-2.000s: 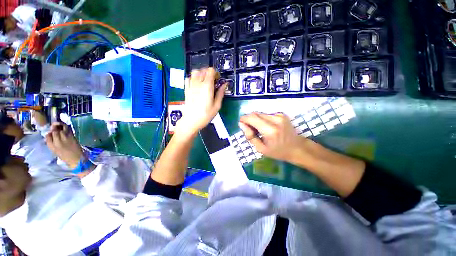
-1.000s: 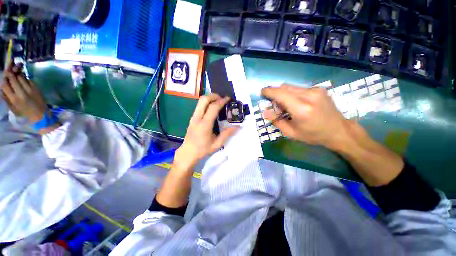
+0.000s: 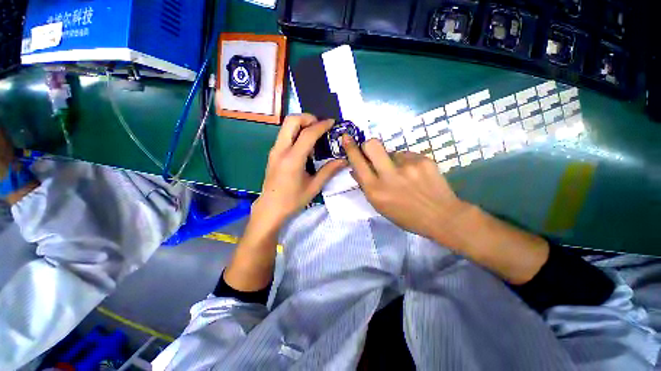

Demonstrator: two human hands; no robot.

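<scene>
A small black watch case (image 3: 339, 138) with a shiny inside lies over the white strip (image 3: 345, 72) and the black sheet (image 3: 313, 85). My left hand (image 3: 293, 163) holds the case at its left side between thumb and fingers. My right hand (image 3: 398, 177) reaches in from the right, with a fingertip on the inside of the case. Whether it holds tweezers cannot be seen. A sheet with rows of pale adhesive pads (image 3: 471, 127) lies to the right, partly behind my right hand.
The black blister tray (image 3: 406, 32) with several cases is at the back. An orange-framed fixture (image 3: 250, 114) with a black watch item and a blue machine (image 3: 109, 29) are at the left, with cables. A neighbouring person's sleeve (image 3: 80, 224) is at the far left.
My left hand went from the tray to the white strip and brought a case there. My right hand moved left from the pad sheet onto the case. The view shifted too.
</scene>
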